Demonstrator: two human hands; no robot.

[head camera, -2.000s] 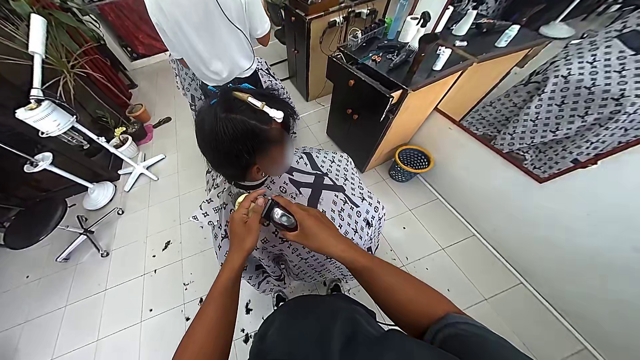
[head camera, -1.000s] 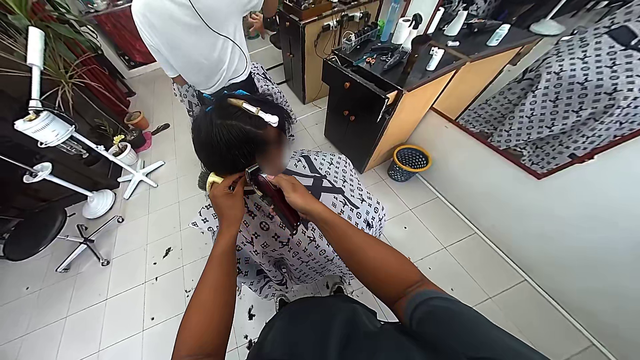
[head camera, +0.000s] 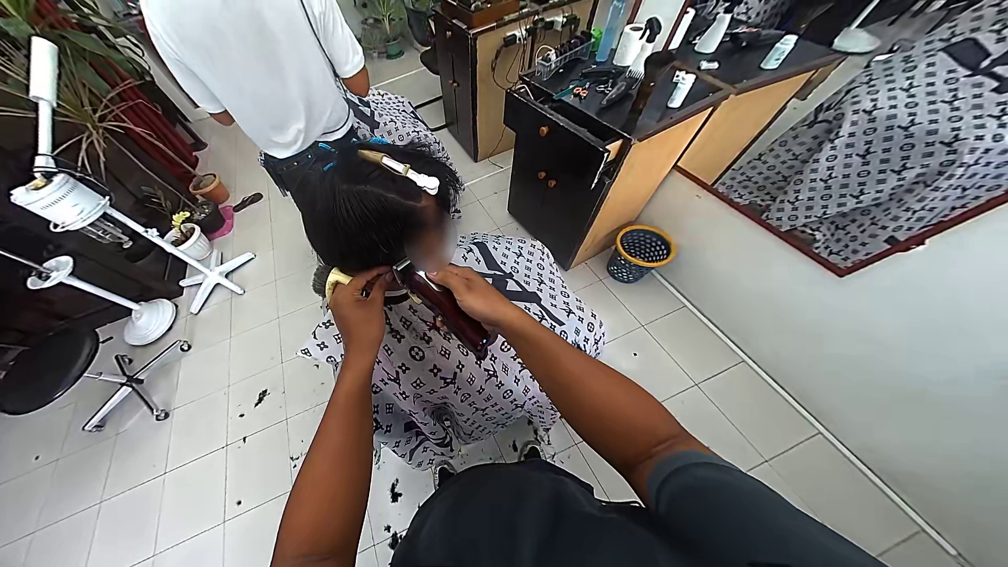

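Observation:
A seated person in a patterned white barber cape (head camera: 425, 354) has dark hair (head camera: 354, 209), part of it pinned on top by a hair clip (head camera: 400, 170). My right hand (head camera: 472, 295) grips a dark red hair clipper (head camera: 450, 315), its blade end at the side of the head by the ear. At the lower edge of the hair my left hand (head camera: 357, 311) holds a neck brush with a pale yellow handle (head camera: 337, 280); its bristles point away to the left. The fingertips of that hand are close to the clipper's blade.
Another person in a white shirt (head camera: 264, 71) stands just beyond. A black cabinet (head camera: 551, 177) with tools on its top and a wastebasket (head camera: 642, 253) are at the right, near a wall mirror (head camera: 882, 150). A wheeled stool (head camera: 47, 370) and a white salon stand (head camera: 213, 272) are at the left.
Two seconds ago the clipper was pointed differently, lower by the neck; now its blade end is up at the side of the head. The standing person has shifted slightly.

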